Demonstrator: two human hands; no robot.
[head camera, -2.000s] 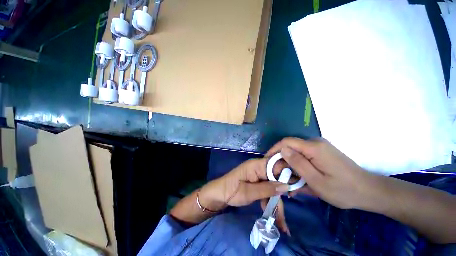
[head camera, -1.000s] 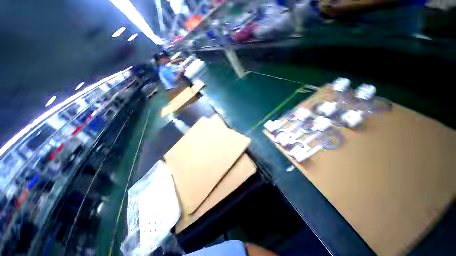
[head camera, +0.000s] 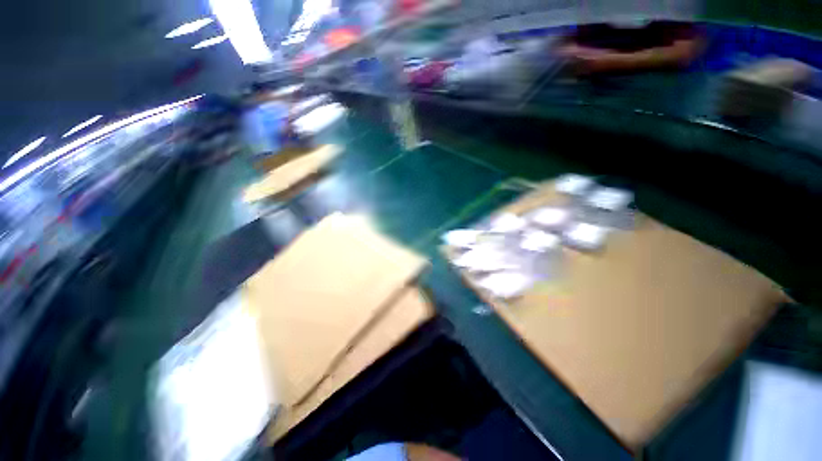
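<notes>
The picture is blurred. Several white plastic parts (head camera: 538, 239) lie in a group at the left end of a flat tan cardboard pad (head camera: 644, 315) on the green bench. Their rings and stems are smeared and hard to tell apart. Neither of my hands is in view. Only a blue sleeve (head camera: 379, 452) and a small piece of bare arm (head camera: 431, 453) show at the bottom edge.
Tan cardboard sheets (head camera: 329, 293) stand at centre left beside crinkled clear film (head camera: 216, 387). A white sheet (head camera: 782, 416) shows at the lower right. A blurred person in blue (head camera: 266, 126) is farther along the bench. Another person's arms (head camera: 631, 59) show at the top right.
The view has swung from my lap up and left along the bench. My hands and the ring part they held have left the picture. The white sheet's edge has come back at lower right.
</notes>
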